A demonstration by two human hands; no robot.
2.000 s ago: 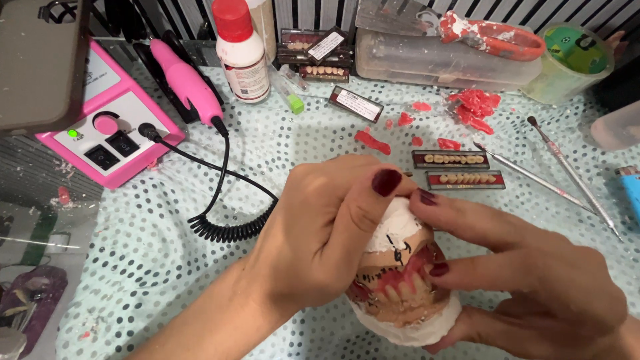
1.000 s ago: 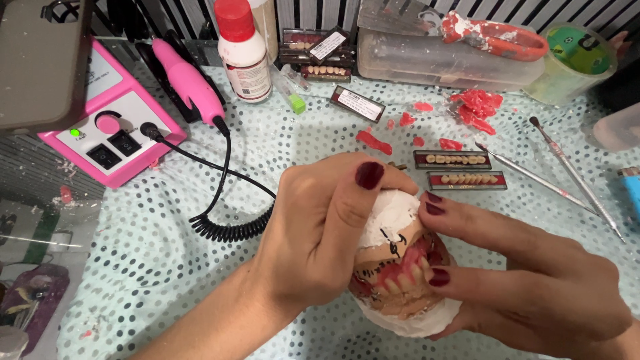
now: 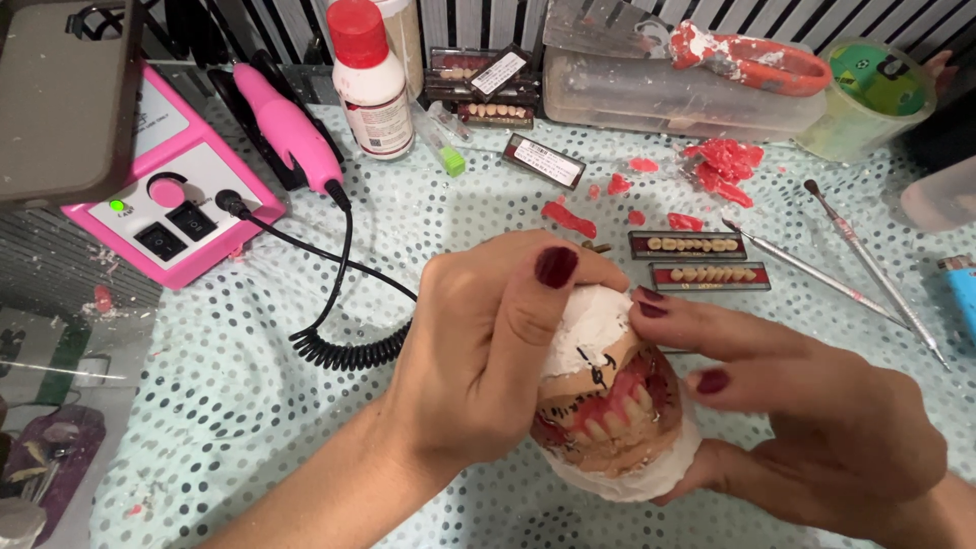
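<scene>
A plaster dental model [image 3: 610, 412] with pink wax gums, set teeth and pen marks is tilted between my two hands. My left hand [image 3: 488, 351] wraps its upper left side, with the thumb near the white plaster top. At the right, my right hand [image 3: 793, 396] touches the top edge with a fingertip and the lower plaster with the thumb; its other visible finger is by the gum side. Just behind the model lie two cards of artificial teeth [image 3: 686, 245], [image 3: 709, 276]. The hidden fingers of my left hand cannot be seen.
A pink handpiece [image 3: 290, 126] rests beside its pink control box [image 3: 175, 198], joined by a coiled black cord. Behind are a red-capped bottle [image 3: 374, 91], a plastic case [image 3: 671, 99] and red wax scraps [image 3: 724, 168]. Two metal wax carvers [image 3: 820, 274], [image 3: 877, 267] lie at the right.
The index fingertip of my right hand has shifted off the model's gum area a little to the right. My left hand keeps its hold on the model.
</scene>
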